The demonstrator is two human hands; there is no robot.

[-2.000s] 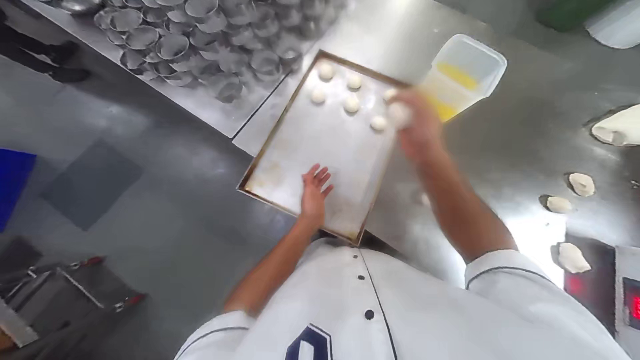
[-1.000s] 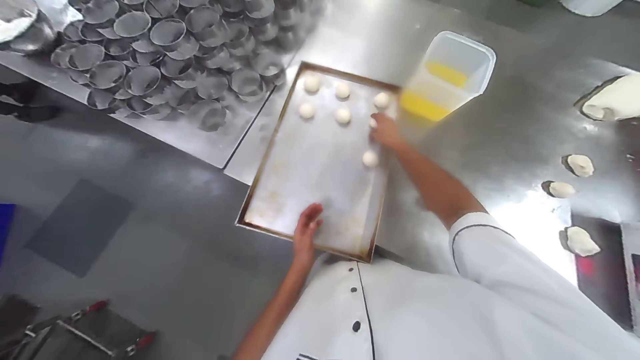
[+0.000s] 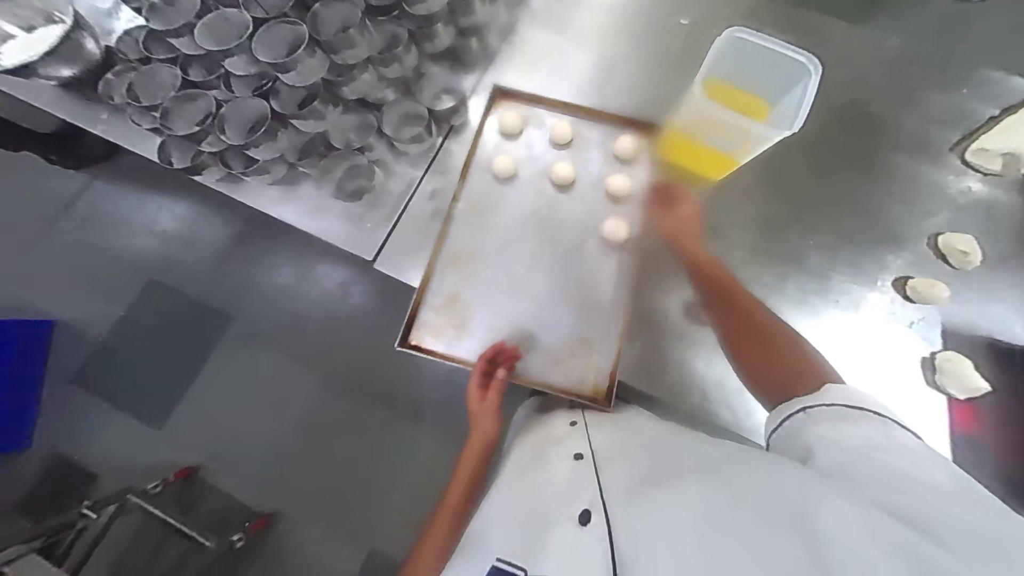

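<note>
A rectangular metal baking tray (image 3: pixel 528 264) lies on the steel worktop, its near edge by my body. Several round dough balls (image 3: pixel 562 174) sit toward its far end, three of them in a column along the right side. My left hand (image 3: pixel 492 372) is at the tray's near rim, fingers partly curled, with no object seen in it. My right hand (image 3: pixel 676 214), blurred, is beside the tray's right rim, just below a clear plastic container (image 3: pixel 744 104) with yellow contents; whether it holds anything cannot be told.
Many round metal moulds (image 3: pixel 280 88) are heaped on the worktop at upper left, beside a metal bowl (image 3: pixel 60 48). Loose dough pieces (image 3: pixel 960 374) lie at the right, near a larger dough mass (image 3: pixel 1000 148). A wheeled metal frame (image 3: pixel 168 520) stands on the floor at lower left.
The right-hand column on the tray now shows three dough balls. My right hand has moved off the top dough balls to the tray's right edge. My left hand has shifted to the near rim.
</note>
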